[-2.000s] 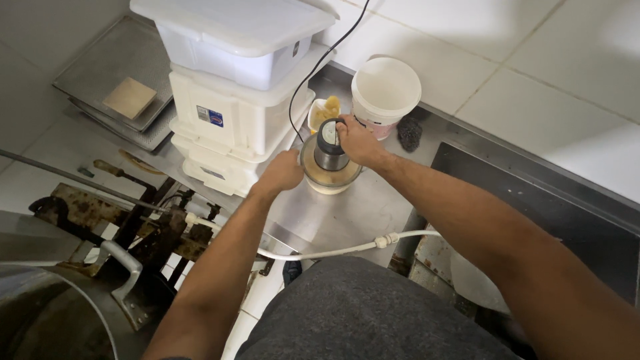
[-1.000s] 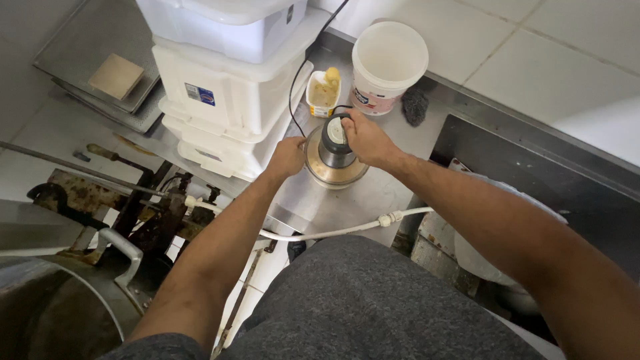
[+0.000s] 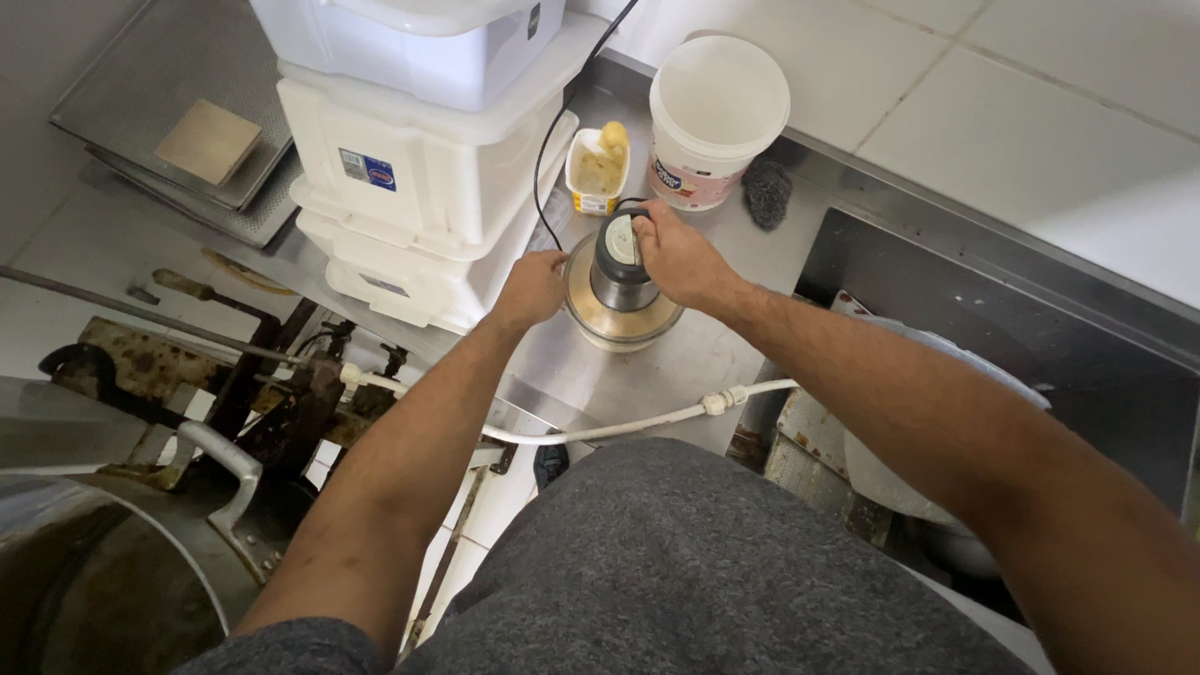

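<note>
An electric food chopper with a black and steel motor head [image 3: 623, 262] stands upright on a round bowl [image 3: 609, 330] with a tan-looking top, on the steel counter [image 3: 675, 370]. My right hand [image 3: 680, 253] wraps the upper right side of the motor head. At the bowl's left rim is my left hand [image 3: 532, 289], its fingertips against the edge; their exact hold is partly hidden. A black cord [image 3: 537, 178] runs up from beside the bowl. Just behind stands an opened tub [image 3: 597, 173] with yellowish residue and a yellow lump.
A white plastic bucket [image 3: 717, 103] and a dark scouring pad [image 3: 767, 195] stand behind. Stacked white bins [image 3: 384, 169] rise at left. A steel sink [image 3: 984, 328] with a large white container lies right. A white hose [image 3: 619, 428] crosses the front; a large metal pot [image 3: 216, 525] is lower left.
Both hands remain at the motor head and bowl, with no plain change in their hold. The view has shifted somewhat.
</note>
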